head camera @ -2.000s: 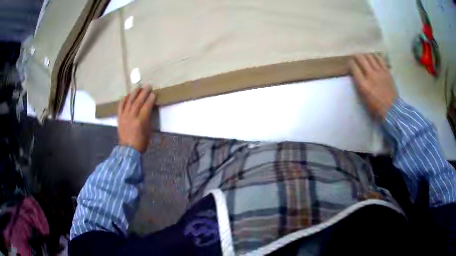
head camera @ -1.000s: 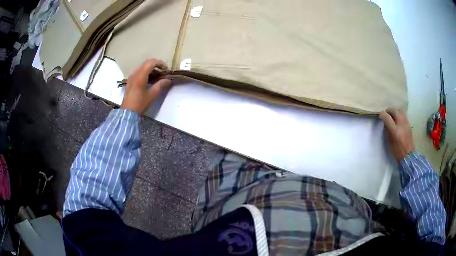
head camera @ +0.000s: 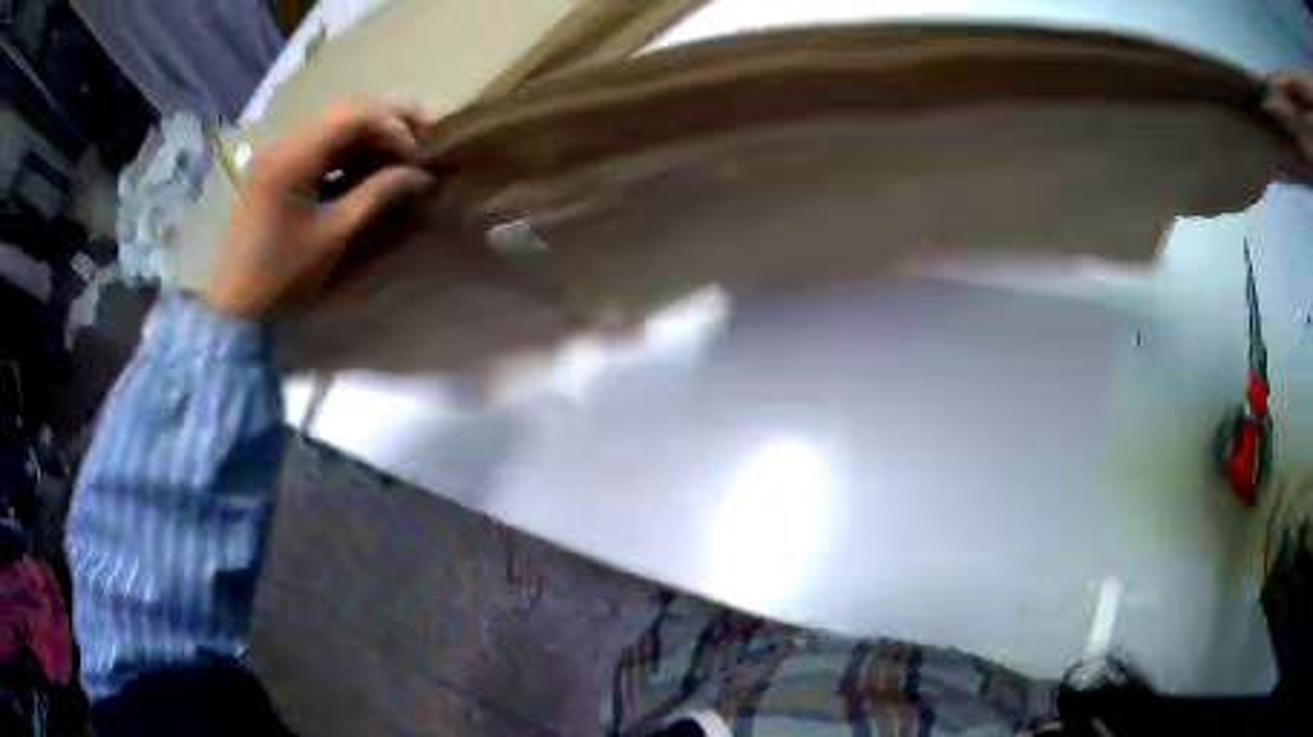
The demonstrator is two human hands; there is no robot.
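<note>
A khaki panel [head camera: 864, 180], blurred by motion, hangs from its brown edge band above the table, its lower edge loose. My left hand [head camera: 317, 202] grips the band at its left end, at upper left. My right hand [head camera: 1296, 118] holds the other end at the right rim of the picture; it is mostly cut off. A pale sticker [head camera: 516, 235] shows near the panel's left end. Part of the panel stack [head camera: 418, 58] shows behind my left hand.
The white table [head camera: 922, 475] lies below the panel, with bright glare on it. Shears with red handles [head camera: 1250, 439] lie at the right, blades pointing away. Speckled grey floor [head camera: 418, 605] shows at lower left. Pale crumpled cloth [head camera: 161, 187] is at far left.
The panel lay flat on the table; it is now lifted by its banded edge and moved up and away. Both hands have risen with it, the right towards the picture's rim.
</note>
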